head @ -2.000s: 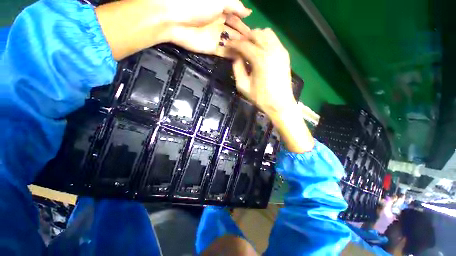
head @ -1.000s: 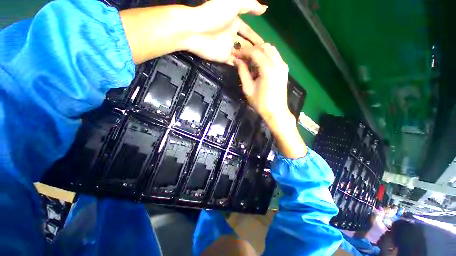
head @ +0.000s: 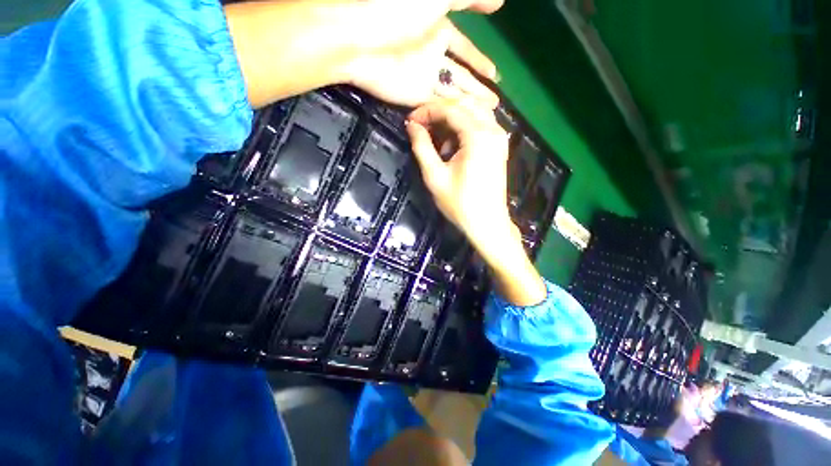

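A large glossy black blister tray (head: 319, 232) lies tilted in front of me, with rows of rectangular pockets showing flat dark stepped shapes. My left hand (head: 405, 55) is palm up over the tray's far edge, its fingertips partly cut by the top edge of the picture. A small cluster of dark components (head: 446, 76) lies at its fingers. My right hand (head: 460, 159) is just below it, over the tray, with thumb and finger curled together at the tips. Whether a tiny part is between those fingertips cannot be seen.
A stack of black trays (head: 633, 314) stands at the right on a green surface (head: 583, 191), with a pale strip (head: 571, 227) beside it. A cardboard edge (head: 96, 342) and black contents are at lower left. Another person's dark hair (head: 743, 441) shows at lower right.
My right hand has drawn away from the components in my left palm, moving left and down over the tray. My left hand has shifted slightly right, still palm up.
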